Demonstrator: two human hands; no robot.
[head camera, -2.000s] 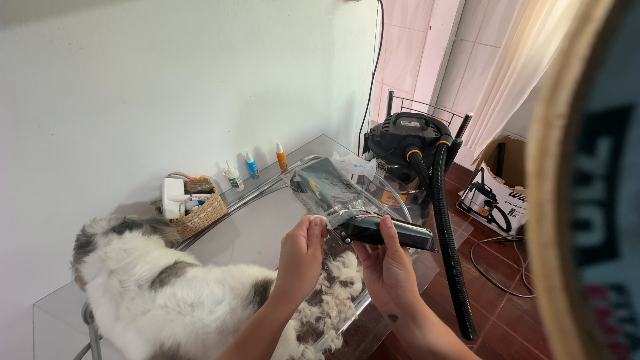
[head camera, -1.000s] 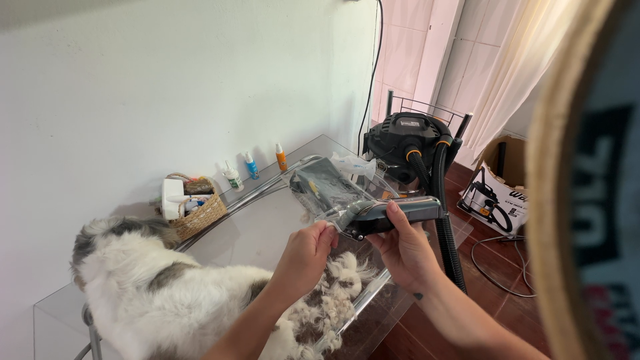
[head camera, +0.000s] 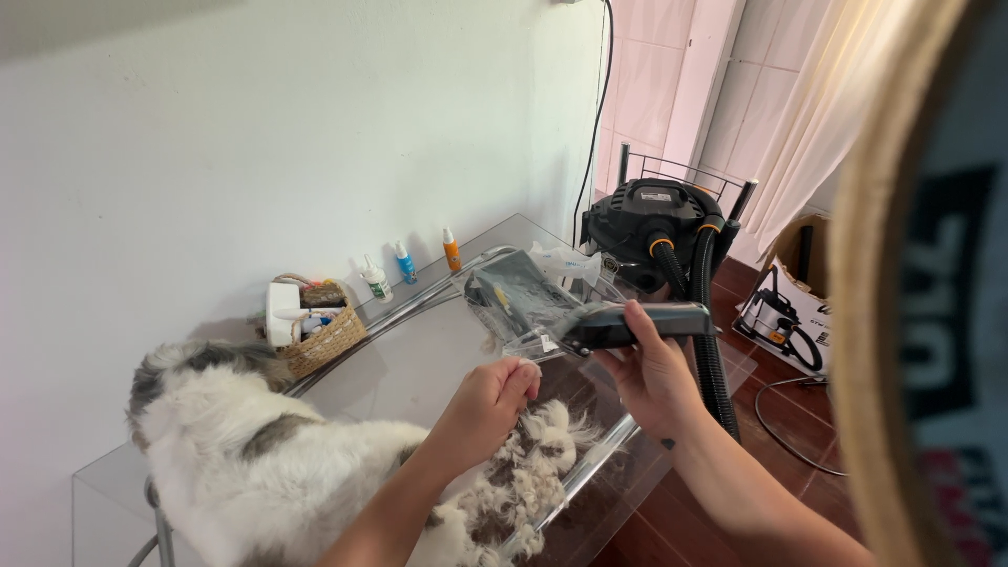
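My right hand (head camera: 657, 378) holds a black hair clipper (head camera: 638, 324) level, its blade end toward the left. Just left of and below the blade, my left hand (head camera: 492, 405) is closed with what looks like a tuft of pale fur between thumb and fingers. A long-haired white and grey dog (head camera: 276, 457) is on the glass table at the lower left, partly behind my left forearm. Clipped fur (head camera: 543, 465) lies in a heap below my hands. Behind the clipper rests a clear plastic pouch (head camera: 516, 295) with dark items inside.
A woven basket (head camera: 335, 342) with grooming items stands by the wall, near several small bottles (head camera: 405, 264). A black blower (head camera: 646, 213) with ribbed hoses (head camera: 709, 346) sits on a metal-framed chair behind. A printed carton (head camera: 787, 307) is on the tiled floor. A round wooden rim (head camera: 874, 283) blocks the right side.
The clipper, in my right hand, has risen and now sits apart from my left hand. Earlier, both hands were together at its blade end.
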